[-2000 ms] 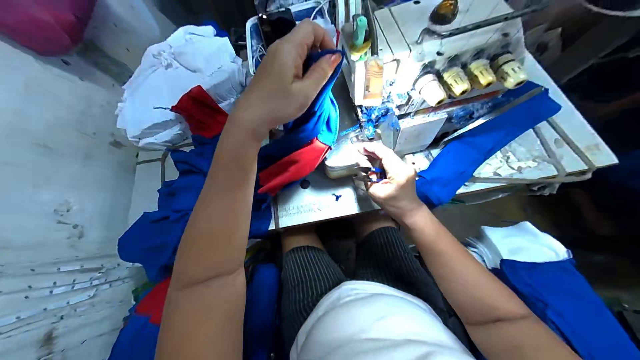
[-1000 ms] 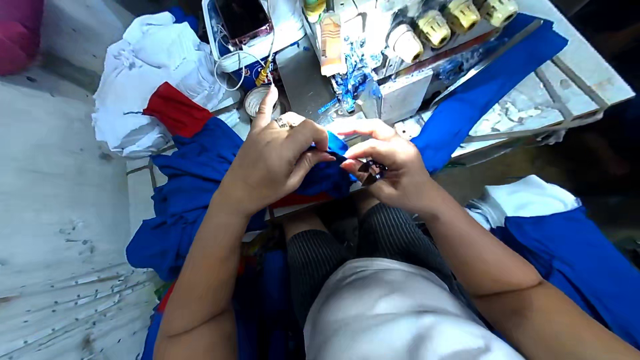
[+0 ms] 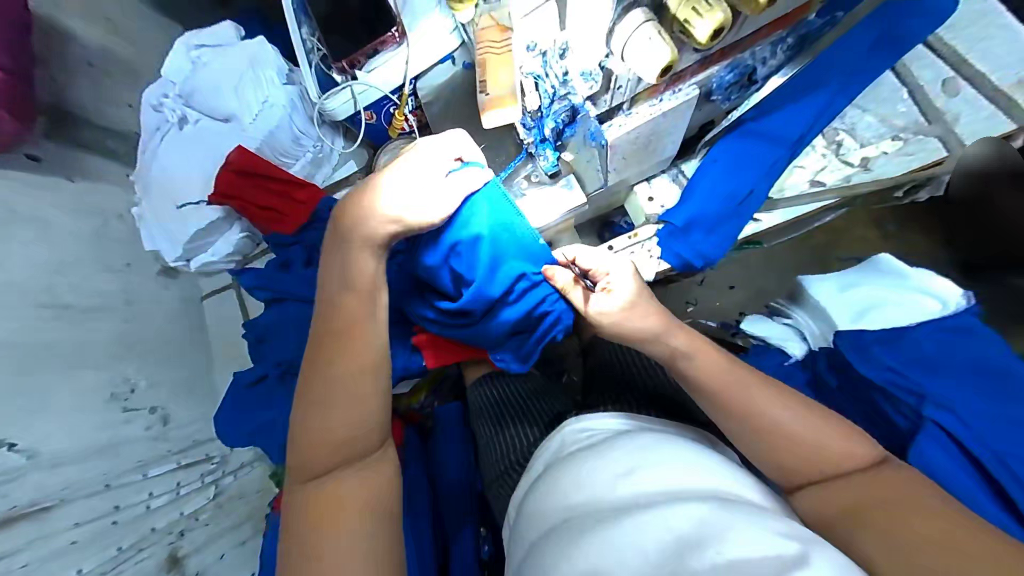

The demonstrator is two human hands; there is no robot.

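A piece of blue fabric (image 3: 480,256) with a stitched edge stretches between my hands, in front of the sewing machine (image 3: 560,152). My left hand (image 3: 420,188) grips its upper edge, with the fingertips partly hidden. At its right edge, my right hand (image 3: 604,288) pinches the cloth, and a small dark metal tool, its kind unclear, sits within the fingers. Red fabric (image 3: 448,348) shows beneath the blue piece. More blue fabric (image 3: 280,336) with a red end (image 3: 266,192) lies beside my left forearm.
White cloth (image 3: 216,136) is heaped at the upper left, beside a container (image 3: 380,80) with a phone on top. Yellowish thread cones (image 3: 644,44) stand at the machine. A blue strip (image 3: 784,144) hangs across the table's right part. Blue and white fabric (image 3: 888,304) lies lower right.
The hands were close together over the cloth a second ago; now they are apart, with the blue fabric spread between them. The left hand has moved up and left.
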